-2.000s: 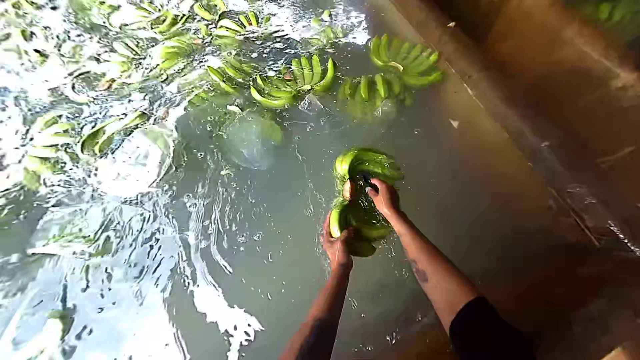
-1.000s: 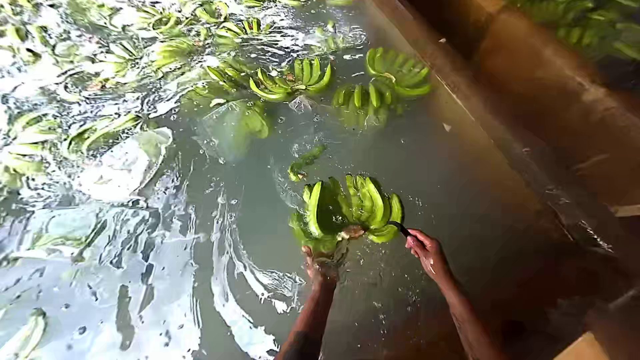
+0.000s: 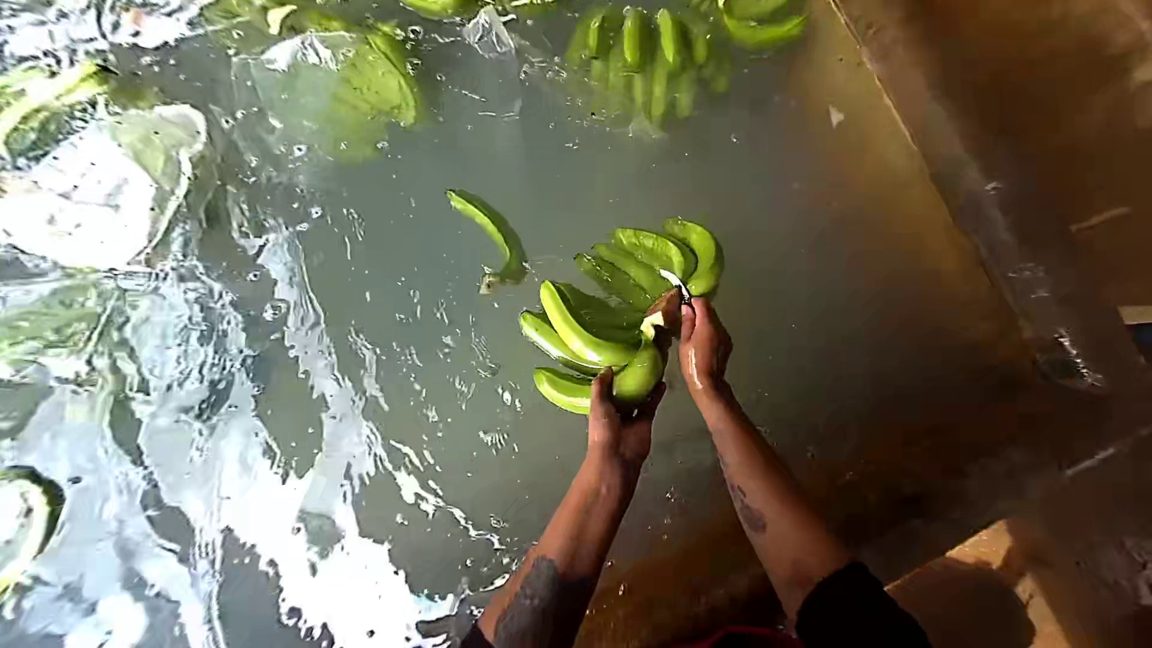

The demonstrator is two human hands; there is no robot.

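Note:
My left hand [image 3: 623,421] grips the lower part of a hand of green bananas [image 3: 589,337] just above the murky water. In my right hand [image 3: 704,349] is a small curved knife [image 3: 675,284], its pale blade against the bananas near the brown crown [image 3: 664,310]. The fruits fan out to the left and upward from the crown. A single green banana [image 3: 495,236] floats apart, up and left of the bunch. The knife's handle is mostly hidden by my fingers.
More green bananas [image 3: 643,54] lie in the water at the top. Wet clear plastic [image 3: 90,193] floats at the left among bright reflections. The tank's wall [image 3: 958,193] runs diagonally along the right side.
The bananas in my left hand have turned, and my right hand with the knife has come in from their right side to the crown. The loose banana has drifted left of the bunch.

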